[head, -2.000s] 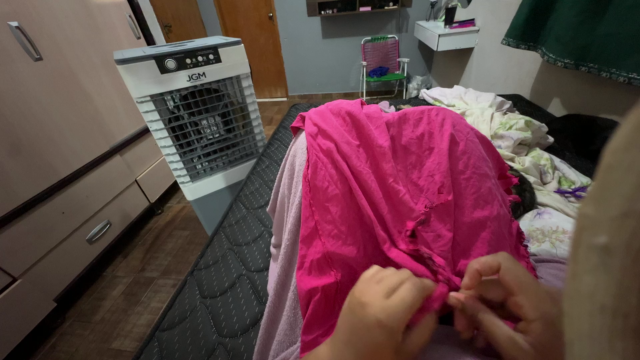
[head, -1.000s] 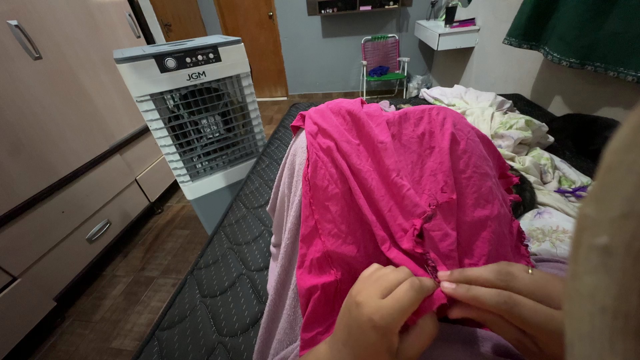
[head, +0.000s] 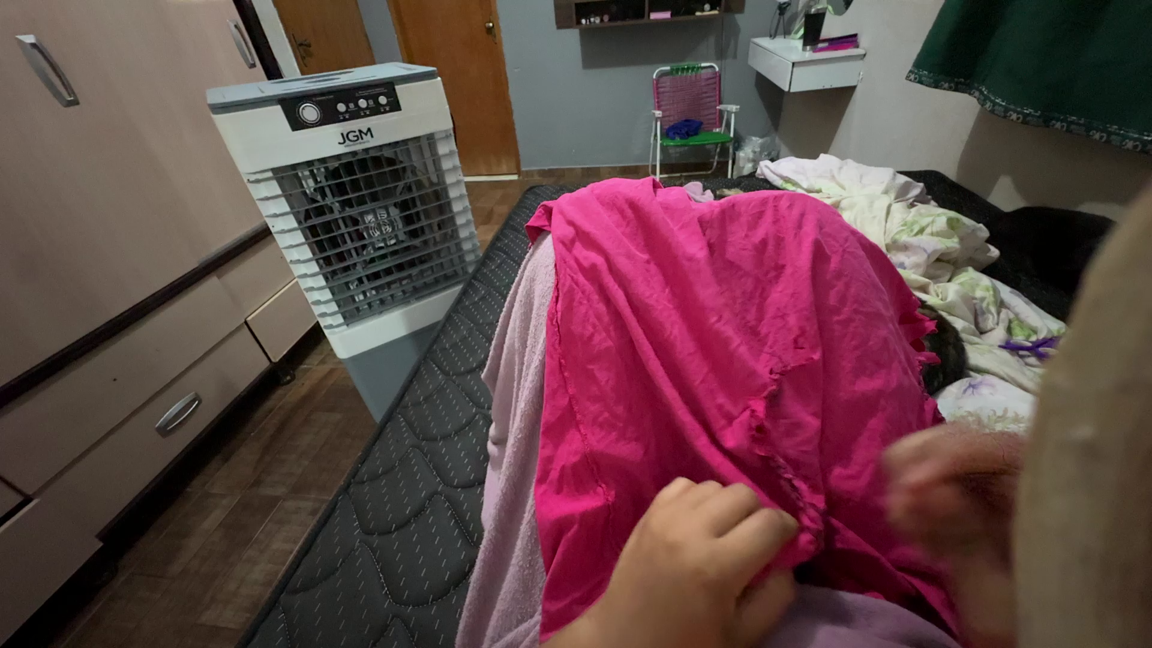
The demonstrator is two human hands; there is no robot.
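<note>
Bright pink fabric (head: 684, 324) lies draped over what look like my raised legs, with a puckered seam or torn edge running down its middle. My left hand (head: 706, 549) grips a gathered part of this fabric at the lower end of the seam. To the right, my right hand (head: 958, 486) is blurred and raised off the seam; its fingers look curled, and whether it holds anything is too unclear to tell. Beneath the pink fabric, a pale lilac towel-like cloth (head: 517, 387) hangs on the left side.
A dark quilted mattress (head: 405, 486) extends below and left. Beside it stands a white air cooler (head: 373, 225), near a wardrobe (head: 126, 180). Crumpled floral bedding (head: 900, 216) lies at right. A blurred beige object (head: 1089, 432) blocks the right edge. Farther back is a folding chair (head: 688, 108).
My right hand has left the seam, where its fingers met my left hand a second ago, and moved to the right. My left hand still grips the pink fabric.
</note>
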